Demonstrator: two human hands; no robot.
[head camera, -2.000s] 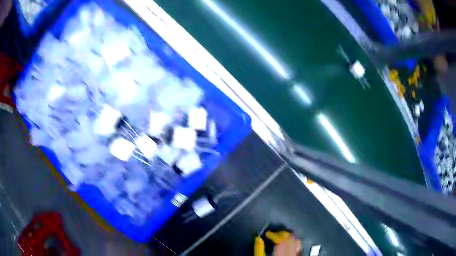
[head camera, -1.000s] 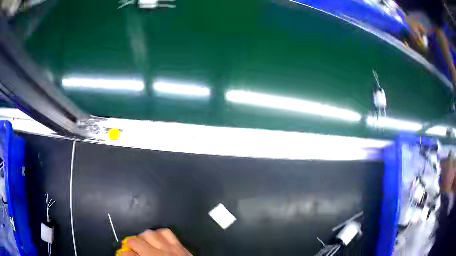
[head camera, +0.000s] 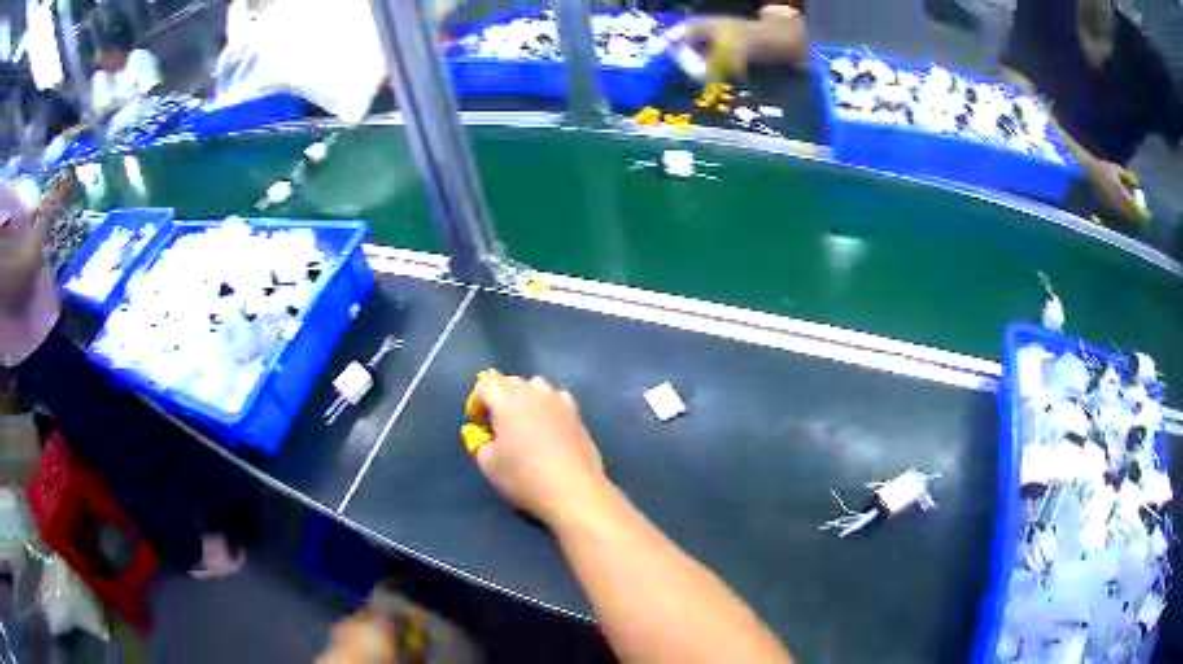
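My right hand (head camera: 535, 438) reaches over the dark bench near the pale seam line, with yellow cots on the fingertips. Its fingers are curled, and what is under them is hidden. My left hand (head camera: 389, 636) is low at the bottom edge, blurred and partly cut off; whether it holds anything cannot be told. A flat white housing (head camera: 664, 401) lies on the bench right of my right hand. A white wired unit (head camera: 900, 490) lies farther right, near the right bin. Another wired unit (head camera: 352, 380) lies left of the seam, beside the left bin.
Blue bins heaped with white parts stand at left (head camera: 340, 288) and right (head camera: 1002, 519). A metal upright (head camera: 441, 156) rises from the rail. The green belt (head camera: 778, 247) carries scattered units. Other people's hands (head camera: 765, 36) and more bins are across it. A red stool (head camera: 84, 519) stands lower left.
The view has swung and widened, showing both side bins and the people across the belt. My right hand shows farther in over the bench. My left hand now shows at the bottom edge.
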